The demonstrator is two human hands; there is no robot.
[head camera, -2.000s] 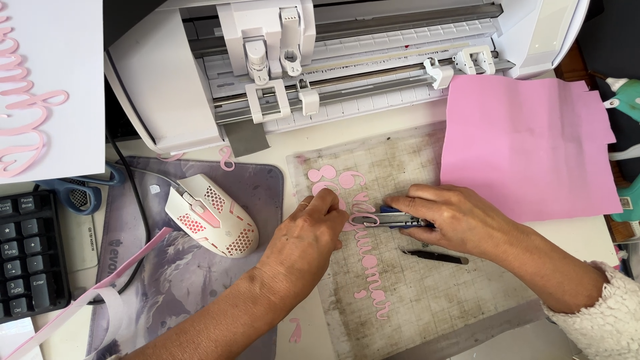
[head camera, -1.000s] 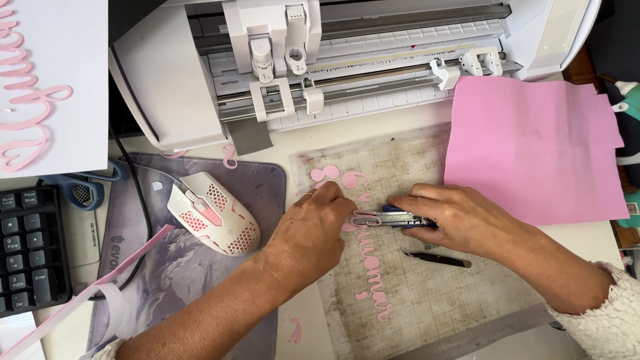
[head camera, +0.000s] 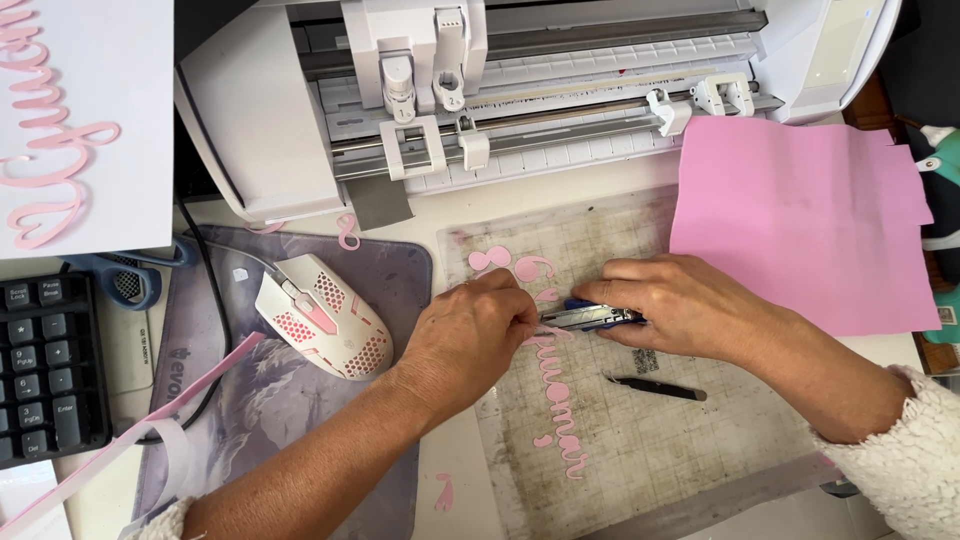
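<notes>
My right hand [head camera: 660, 304] holds a blue utility knife with a metal blade channel [head camera: 585, 317], pointing left over the gridded cutting mat [head camera: 720, 450]. Against its tip, my left hand [head camera: 480, 330] pinches the edge of pink cut-out script lettering [head camera: 559, 390] lying on the mat; what exactly its fingers grip is hidden. Pink cut-out numeral shapes, an 8 [head camera: 489, 259] and a 6 [head camera: 534, 268], rest just above my left hand. Black tweezers [head camera: 656, 387] lie below my right hand. A small pink comma-shaped piece [head camera: 542, 442] is beside the lettering.
A white cutting machine [head camera: 262, 112] stands behind the mat. Pink sheet material [head camera: 795, 225] overlaps the mat's right side. At left are a white mouse [head camera: 330, 319] on a mouse pad [head camera: 300, 465], a black keyboard [head camera: 45, 375], blue-handled scissors [head camera: 139, 285] and pink strips [head camera: 202, 375].
Both hands stay close together over the lettering, with small shifts of the left fingers. The utility knife remains in my right hand.
</notes>
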